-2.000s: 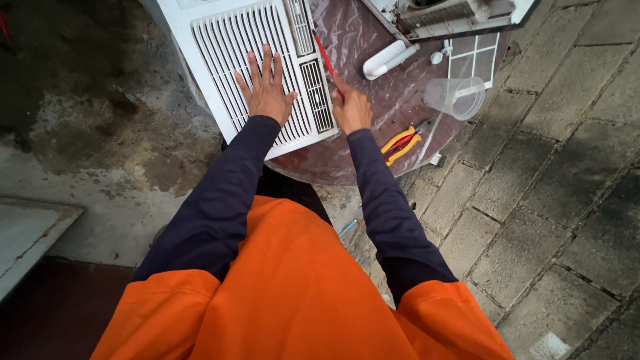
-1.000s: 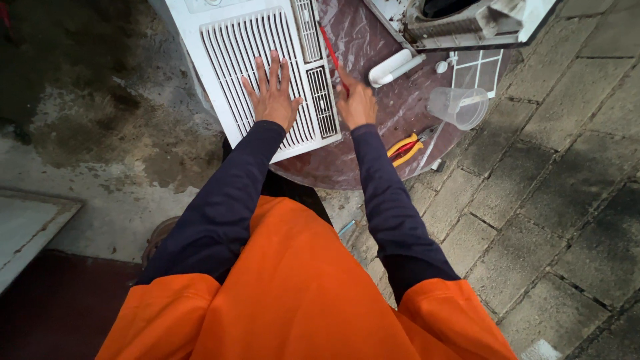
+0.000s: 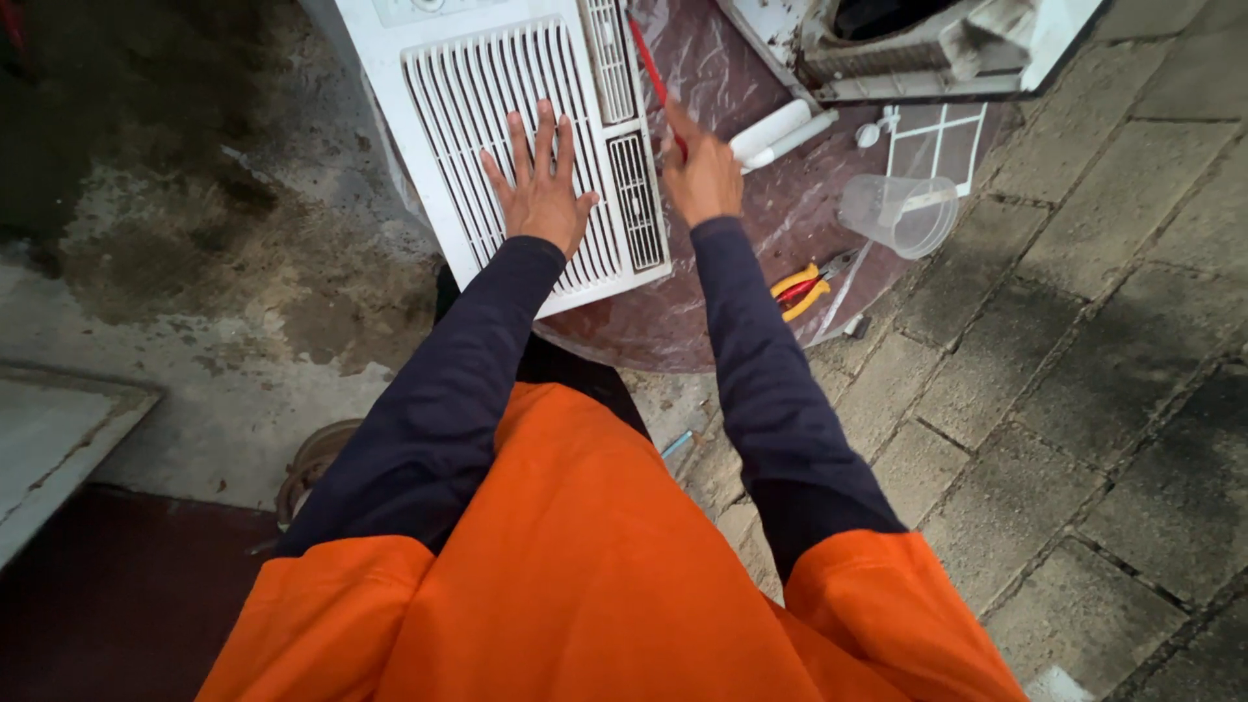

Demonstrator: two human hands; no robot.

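Observation:
A white slatted front panel of an air conditioner [image 3: 585, 263] lies on a round table covered in clear plastic [image 3: 624, 336]. My left hand [image 3: 542, 195] rests flat on its grille, fingers spread, holding nothing. Beside the panel's right edge, my right hand [image 3: 704, 175] grips a thin red tool [image 3: 647, 60], whose far end lies near the upper side vent [image 3: 612, 63]; its tip is too small to identify. The lower side vent [image 3: 635, 200] is left of my right hand. Yellow-and-red pliers [image 3: 799, 292] lie right of my right forearm.
White cylindrical parts [image 3: 780, 136], a small white frame [image 3: 938, 141] and a clear plastic cup [image 3: 897, 213] lie right of my right hand. A dirty white housing [image 3: 916, 63] stands at the top right. Paving bricks [image 3: 1033, 351] border the table; a flat panel [image 3: 58, 429] is at far left.
My left hand stays on the grille. The red tool remains in my right hand beside the panel, with only slight movement. The view has shifted a little.

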